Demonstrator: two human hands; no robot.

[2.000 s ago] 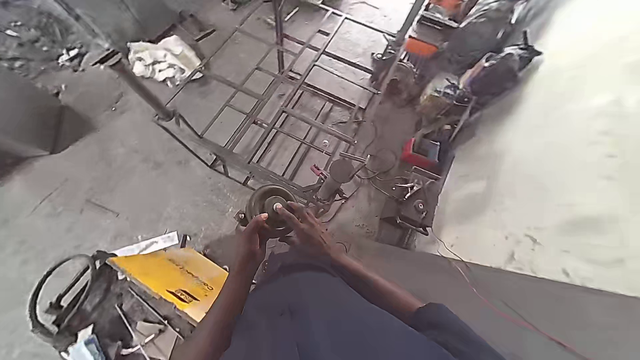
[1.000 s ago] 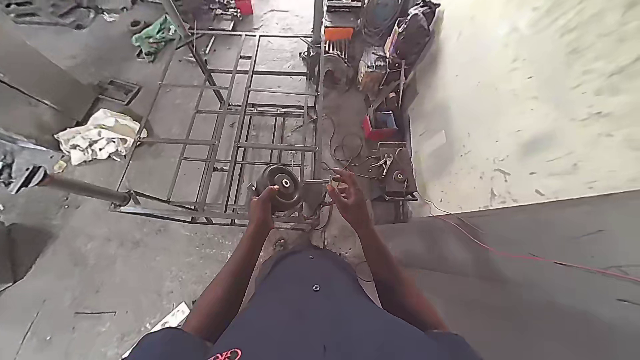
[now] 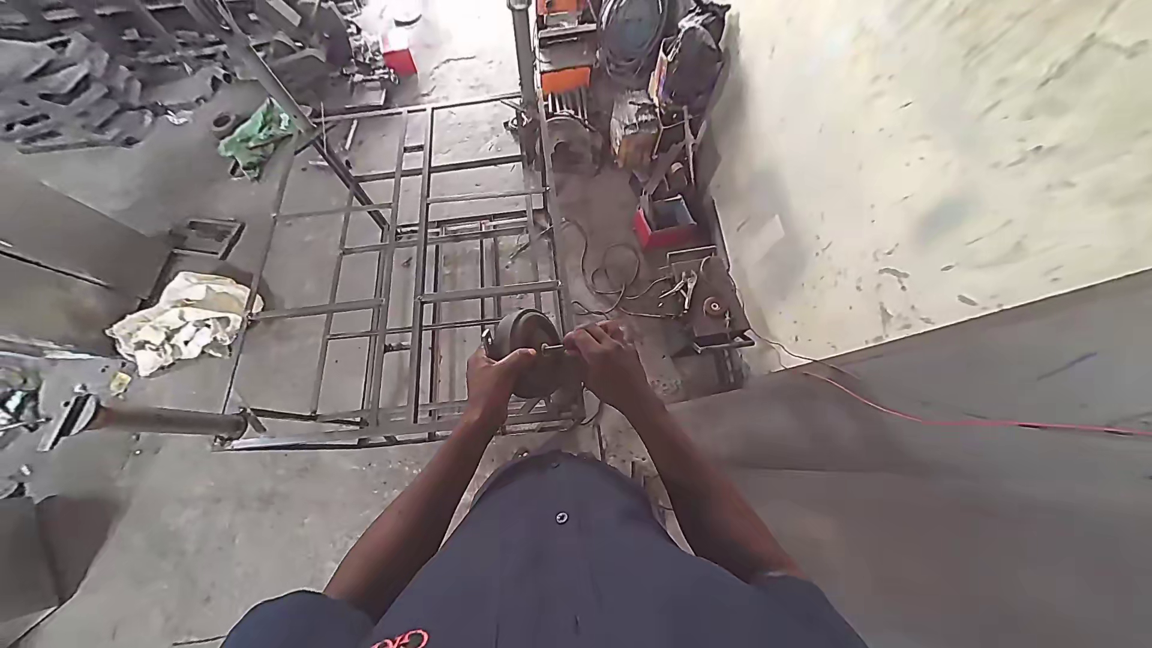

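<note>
My left hand (image 3: 493, 382) grips a dark round wheel (image 3: 526, 333) by its near left side, thumb across its face. Fingers of my right hand (image 3: 607, 360) are closed on a thin metal rod (image 3: 554, 347), perhaps a bolt or pin, whose other end meets the middle of the wheel. Whether the rod sits inside the hub cannot be told. Both hands are in front of my body, above the near right corner of a welded steel frame (image 3: 490, 292).
A round metal post (image 3: 171, 420) juts in at left, near a pale cloth heap (image 3: 184, 324). Right of the frame are loose cables (image 3: 621, 274), a red box (image 3: 666, 225) and a small metal machine (image 3: 715, 310). A red cable (image 3: 945, 421) runs toward a pale wall (image 3: 936, 162).
Two seconds ago both hands were on the wheel; one second ago my right hand held the rod beside it. The wheel is now turned more edge-on, with the rod at its middle. The view has shifted.
</note>
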